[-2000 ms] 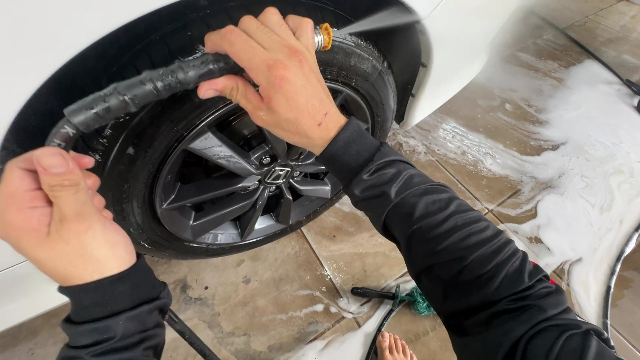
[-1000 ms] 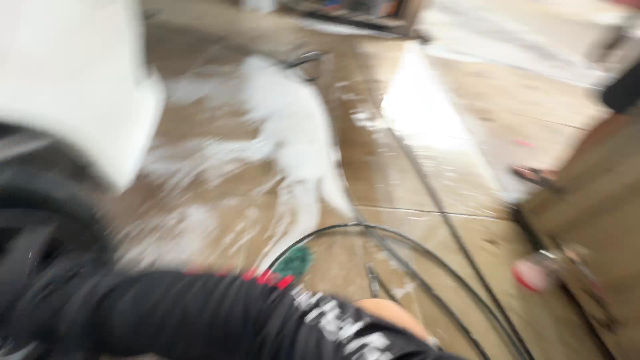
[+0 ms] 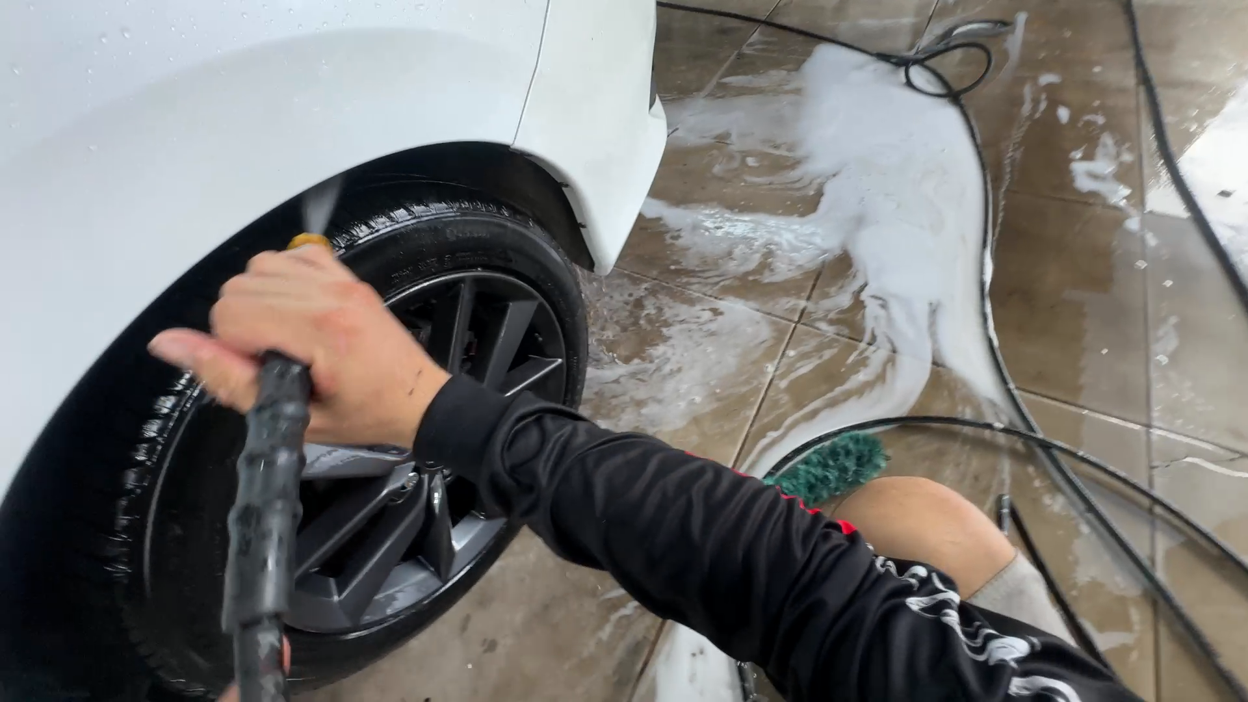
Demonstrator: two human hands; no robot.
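My right hand (image 3: pixel 312 341) is closed around the front of a black pressure-washer spray gun (image 3: pixel 268 497), its thumb sticking out to the left. Past my knuckles shows the yellow nozzle tip (image 3: pixel 309 240), and a spray of water leaves it toward the wheel arch (image 3: pixel 468 166) of a white car (image 3: pixel 292 88). Behind the gun are the wet tire (image 3: pixel 531 234) and the dark alloy wheel (image 3: pixel 356 546). Of my left hand only a sliver of skin (image 3: pixel 285 655) shows at the bottom edge, beside the lower part of the gun; its grip is hidden.
Black hoses (image 3: pixel 990 341) curve and loop over the wet tiled floor (image 3: pixel 1063 292). White foam (image 3: pixel 907 195) spreads across the tiles. A green bristly brush head (image 3: pixel 838 468) lies beside my bare knee (image 3: pixel 926 522). The bumper's edge (image 3: pixel 634 195) juts out right of the wheel.
The view swung away to the floor and back to the wheel. The gun, held across the wheel two seconds ago, now points up the picture at the arch. My left hand has dropped almost out of view.
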